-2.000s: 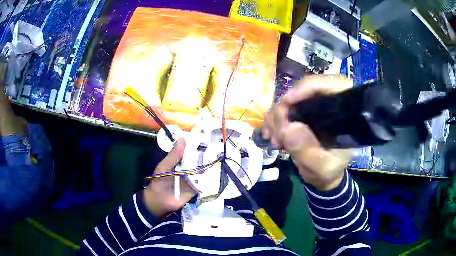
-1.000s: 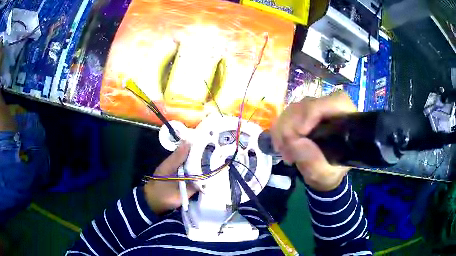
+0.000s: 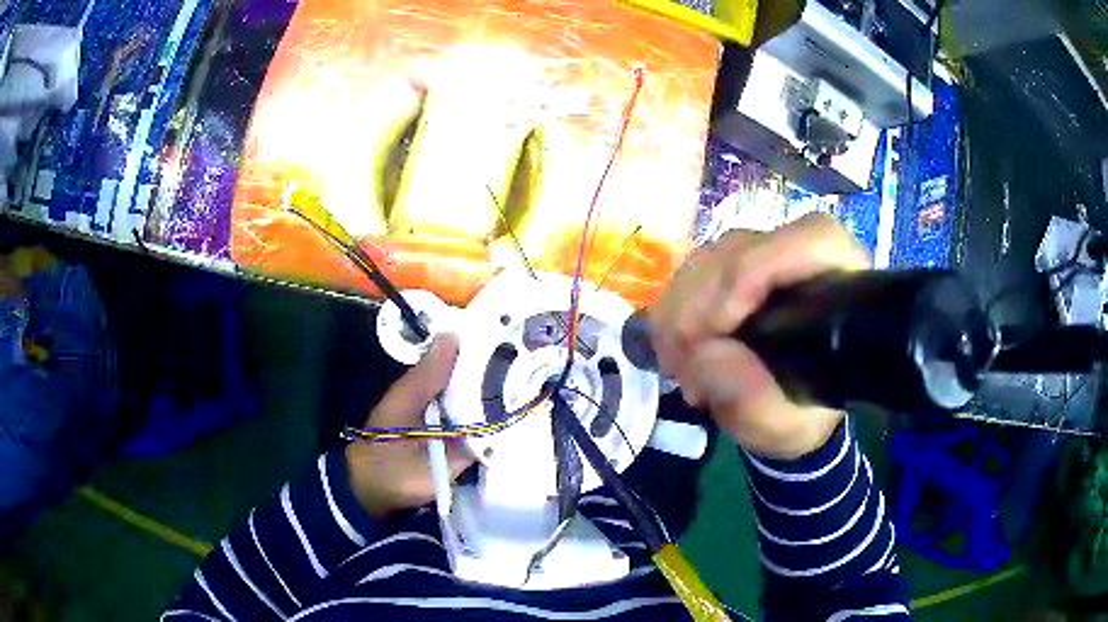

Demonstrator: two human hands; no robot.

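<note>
The white plastic housing [image 3: 486, 377] is upright at my lap, its slotted round disc facing me and its flat foot towards my body. Thin red and dark wires and black sleeved cables with yellow ends [image 3: 687, 581] come out of its centre and left lobe. My left hand [image 3: 407, 431] grips the housing's left side. My right hand [image 3: 759, 346] holds the black electric screwdriver [image 3: 851, 340] almost level, its front end at the disc's right edge. The screwdriver's tip and the right lobe are mostly hidden behind the screwdriver and fingers.
The orange wrapped pad [image 3: 304, 146] with two slots lies beyond the housing. A yellow screw tray [image 3: 711, 12] is cut off by the top edge. A silver-white box [image 3: 802, 116] stands right of it. White parts lie at the far left [image 3: 39, 73] and far right [image 3: 1075, 261].
Since two seconds ago the screwdriver and right hand have shifted slightly lower in view. The tray and silver-white box sit further up and right. Both hands keep their holds.
</note>
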